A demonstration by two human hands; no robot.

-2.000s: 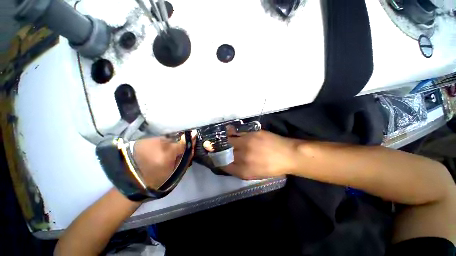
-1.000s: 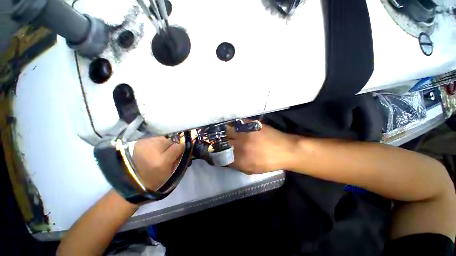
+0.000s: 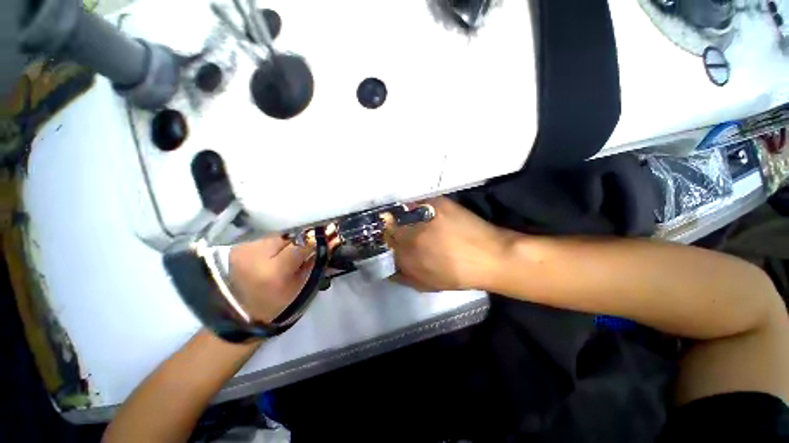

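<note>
The white sewing machine head (image 3: 372,147) covers the upper middle. My left hand (image 3: 266,279) is left of the metal parts near the needle area (image 3: 363,232), partly seen through a dark curved guard loop (image 3: 203,290). My right hand (image 3: 445,249) is curled just right of these parts. The fingertips of both hands are hidden, so their grip cannot be told. A small dark bit, perhaps cloth, shows between the hands. The dark garment (image 3: 597,201) lies behind my right forearm, and dark cloth (image 3: 554,359) hangs below it.
A wide black strip (image 3: 578,82) lies over the machine head. A grey tube (image 3: 95,52) stands at the upper left. A clear-wrapped item (image 3: 689,183) lies on the right of the table. The white table's (image 3: 95,277) worn edge runs down the left. Blue bits show beneath the table.
The view has shifted slightly, moving the machine head left. Less dark cloth shows between my hands than two seconds ago. Both hands stay beside the needle area.
</note>
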